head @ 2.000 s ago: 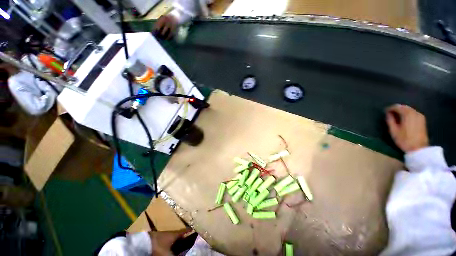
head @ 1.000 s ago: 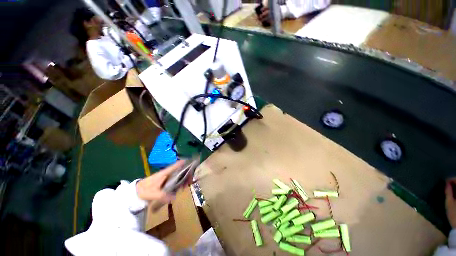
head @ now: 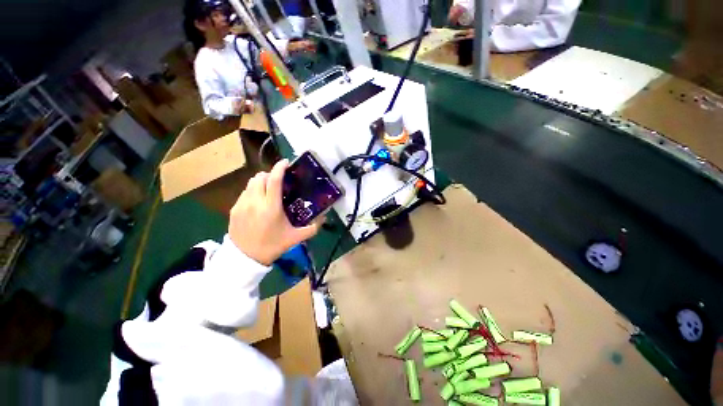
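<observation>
My left hand (head: 262, 212), in a white sleeve, holds a smartphone (head: 311, 189) upright in front of the white box. The phone's lit screen faces me and shows white text on a dark picture. My right hand is out of the picture. Green battery cells (head: 474, 366) with thin red and dark leads lie heaped on the cardboard mat (head: 396, 281). Two round end-cap assemblies, one nearer the middle (head: 603, 257) and one at the right (head: 690, 325), lie on the near side of the conveyor belt (head: 547, 174).
The white box (head: 349, 107) with an air regulator, gauge and black hoses stands at the mat's far left end. An orange tool (head: 277, 74) hangs beside it. Open cartons (head: 208, 162) stand at left. One person stands beyond the box; another sits across the belt.
My left hand has risen from low at the bench edge with the phone, whose screen now shows lit. My right hand has left the picture. The view has swung left; the end caps appear further right.
</observation>
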